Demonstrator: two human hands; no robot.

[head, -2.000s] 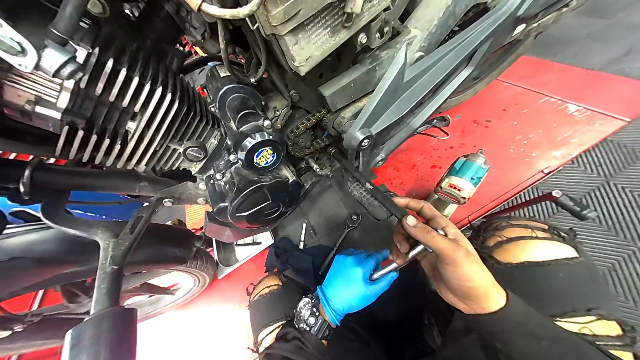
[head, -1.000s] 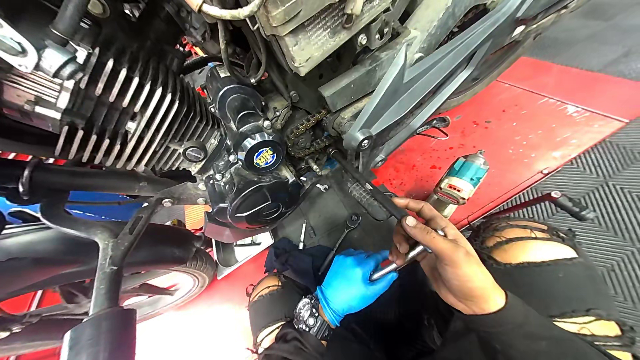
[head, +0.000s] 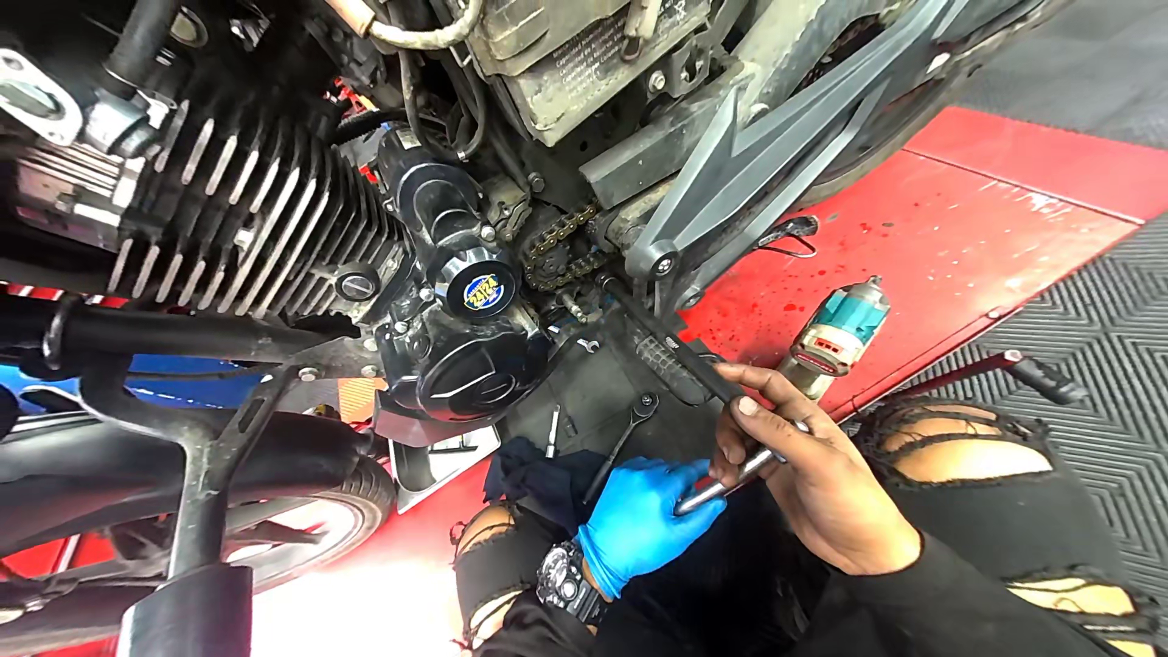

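My left hand point(head: 650, 520), in a blue glove, is closed around the lower end of a shiny metal rod point(head: 744, 474). My bare right hand point(head: 785, 447) pinches the rod's upper part and the end of a long black bar point(head: 675, 342). Whether rod and bar are one tool I cannot tell. The bar slants up left to the motorcycle, its far end beside the drive chain point(head: 561, 242) and sprocket area. A black engine cover point(head: 465, 365) is left of it. A ratchet wrench point(head: 625, 438) lies on the dark mat above my left hand.
A teal cordless impact tool point(head: 839, 324) stands right of my hands on the red platform point(head: 985, 219). A grey footrest bracket point(head: 730, 192) juts out above. A dark cloth point(head: 538, 474), a small metal rod point(head: 553, 429) and an open-end wrench point(head: 589, 346) lie near the engine.
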